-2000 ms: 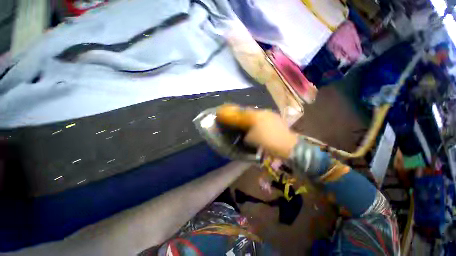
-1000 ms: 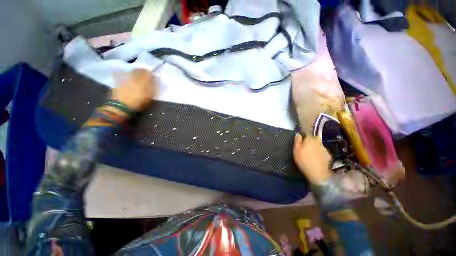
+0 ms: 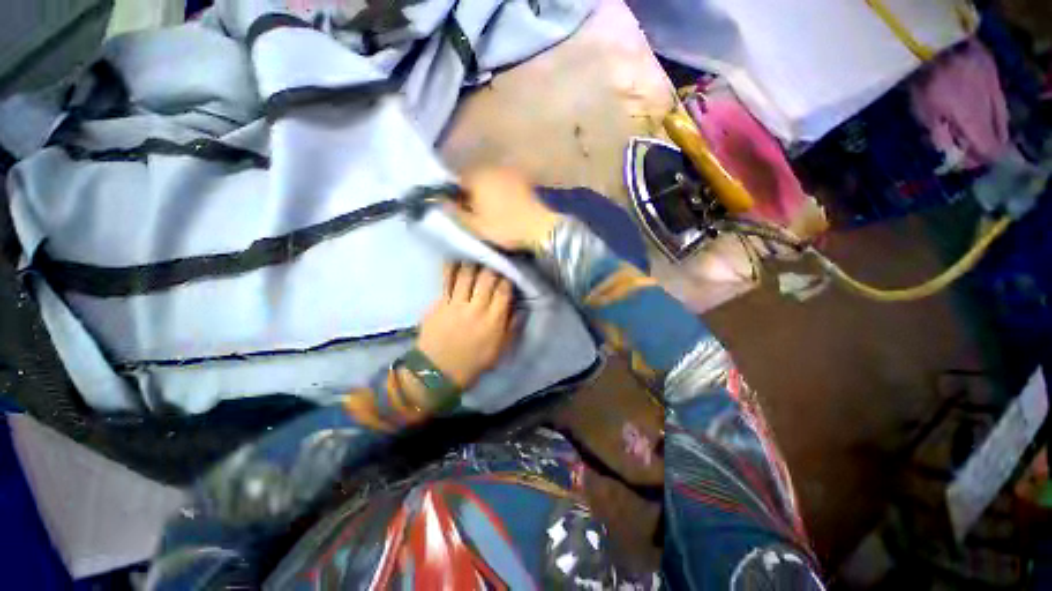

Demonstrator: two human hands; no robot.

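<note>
The light garment piece (image 3: pixel 335 277), pale blue-grey with dark bands (image 3: pixel 231 268), lies over the board in front of me, pulled near my body. My left hand (image 3: pixel 467 329) rests on its right part, fingertips on the cloth. My right hand (image 3: pixel 508 210) is just beyond it, at the end of a dark band near the garment's right edge, blurred, its fingers apparently gripping the cloth. The dark panel (image 3: pixel 46 369) shows at the left under the pale cloth. The steam iron (image 3: pixel 671 194) stands on the table at the right, untouched.
The pink-red iron rest (image 3: pixel 750 150) lies beside the iron. The yellowish hose (image 3: pixel 911 283) runs off to the right. A white cloth stack (image 3: pixel 808 58) is at the upper right. The navy board's rounded end (image 3: pixel 600 219) shows beyond my right hand. Brown floor lies lower right.
The iron was set down and let go. The garment has been turned, its pale banded side now over the dark panel and nearer me. My hands have come close together on its right part.
</note>
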